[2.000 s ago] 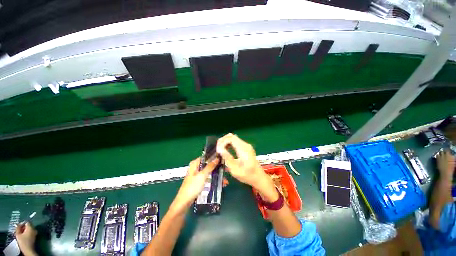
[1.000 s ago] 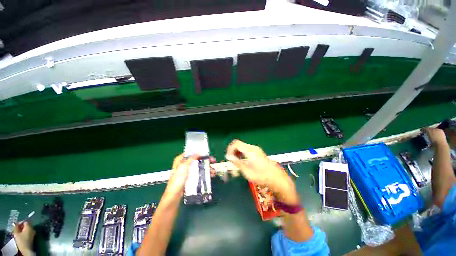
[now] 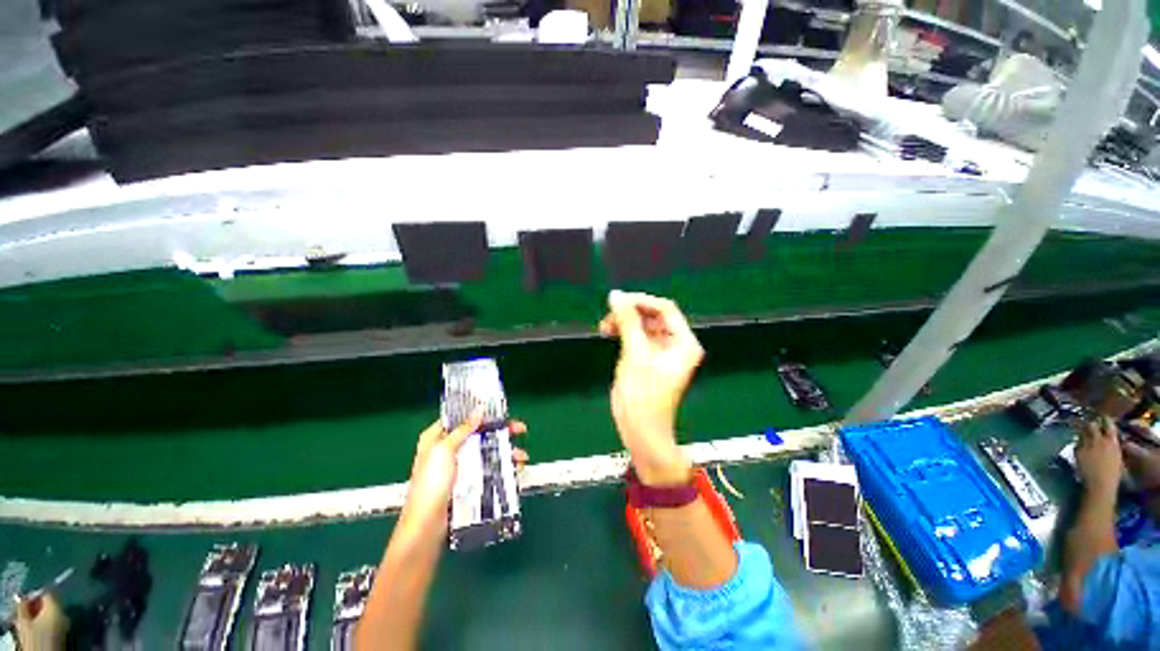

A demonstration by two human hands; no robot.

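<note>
My left hand (image 3: pixel 439 468) holds a phone assembly (image 3: pixel 483 490) over the near edge of the belt; its upper part is silvery white, its lower part shows dark and silvery internals. My right hand (image 3: pixel 655 356) is raised over the green belt, fingertips pinched together, just below the row of black pads (image 3: pixel 642 251) hanging from the shelf edge. I cannot tell whether anything is between the fingertips. The red parts bin (image 3: pixel 719 506) is partly hidden under my right forearm. Several phone assemblies (image 3: pixel 216 598) lie on the bench at the lower left.
A card with two black pads (image 3: pixel 833 524) lies beside the blue tray (image 3: pixel 941 502), with clear plastic around it. A white slanted post (image 3: pixel 986 286) crosses the right side. Phone units (image 3: pixel 801 384) lie on the belt. Other people's hands (image 3: pixel 1097 458) show at right and lower left (image 3: pixel 41 623).
My right hand has moved up from beside the phone assembly and bin to near the hanging pads. My left hand still holds the assembly. The view has tilted up, showing more shelf.
</note>
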